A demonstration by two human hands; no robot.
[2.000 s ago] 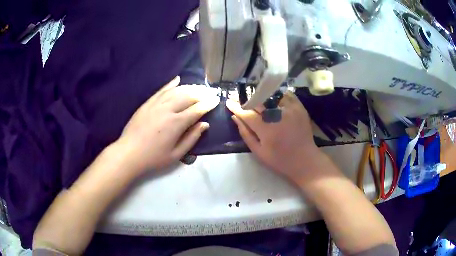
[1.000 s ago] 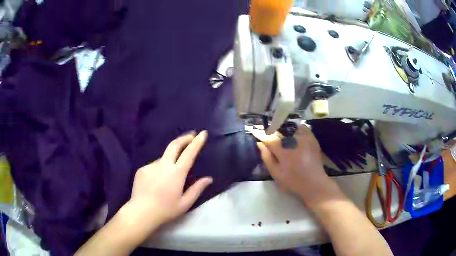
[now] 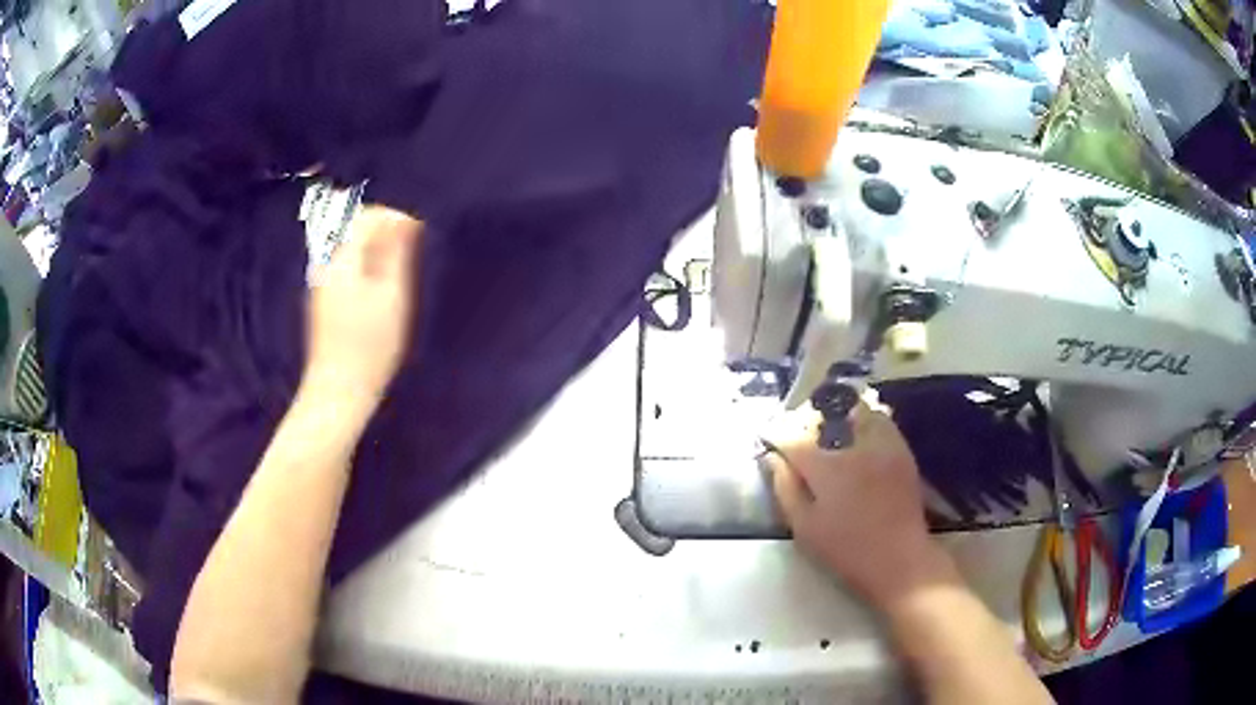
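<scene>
The large dark purple cloth (image 3: 524,179) lies over the left and back of the table, away from the needle. My left hand (image 3: 369,262) is on the cloth at the upper left, blurred, its fingers beside a pale patch; its grip cannot be made out. My right hand (image 3: 861,489) is under the sewing machine head (image 3: 771,262), right of the needle plate (image 3: 703,489). Its fingertips are near the presser foot and a small dark thing shows at them; whether it is held is unclear.
Dark fabric strips (image 3: 971,448) lie under the machine arm. Scissors (image 3: 1051,585) and a blue tray (image 3: 1201,530) with a clear bottle (image 3: 1185,579) are at the right. An orange thread cone (image 3: 817,83) stands above the head. The white table (image 3: 551,620) has a marked front edge.
The cloth has moved left and off the needle area, baring the plate. My left hand has moved up and left with it. My right hand stays by the needle. The view has shifted.
</scene>
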